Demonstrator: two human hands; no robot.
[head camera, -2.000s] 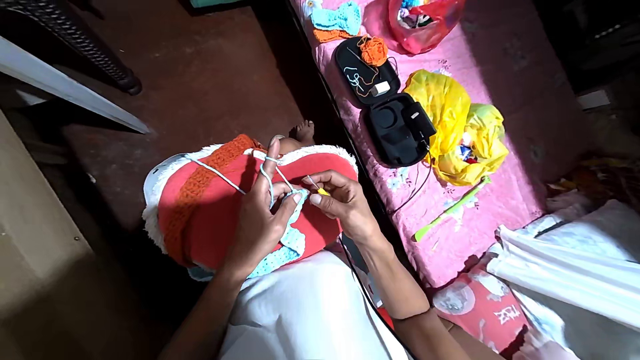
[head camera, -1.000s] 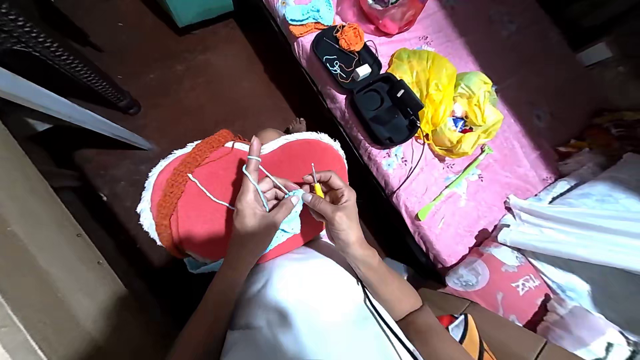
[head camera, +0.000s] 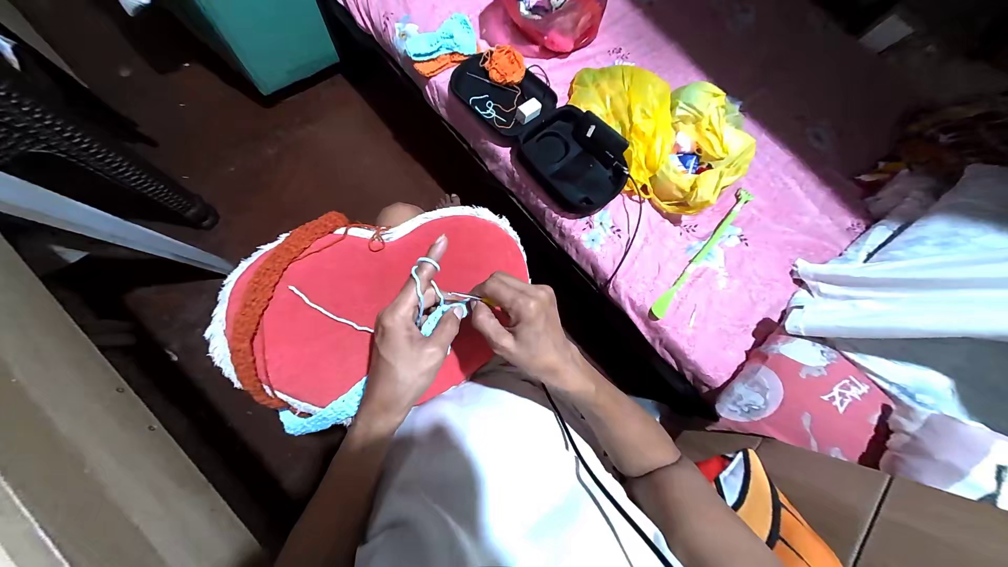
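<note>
A red heart-shaped cushion with white fluffy trim (head camera: 331, 276) lies on my lap. An orange crocheted strip (head camera: 260, 315) runs across its left side. My left hand (head camera: 413, 331) pinches light blue crochet work (head camera: 442, 315) between thumb and fingers, and pale yarn (head camera: 331, 309) loops round its raised index finger. Close beside it, my right hand (head camera: 520, 319) holds a crochet hook (head camera: 471, 298), whose metal tip meets the edge of the work; most of its handle is hidden by the fingers. More light blue crochet (head camera: 335, 409) shows below the cushion's left edge.
On the pink bedsheet (head camera: 630, 268) are an open black case (head camera: 571, 161), an orange yarn ball (head camera: 504, 64), yellow plastic bags (head camera: 630, 110), a red bag (head camera: 559, 24) and a green plastic stick (head camera: 701, 256). A dark woven chair part (head camera: 94, 150) and teal box (head camera: 264, 39) stand at left.
The raised left index finger has tilted to the right. The hook, upright in the right hand a second ago, now lies nearly level against the work. The view has shifted somewhat.
</note>
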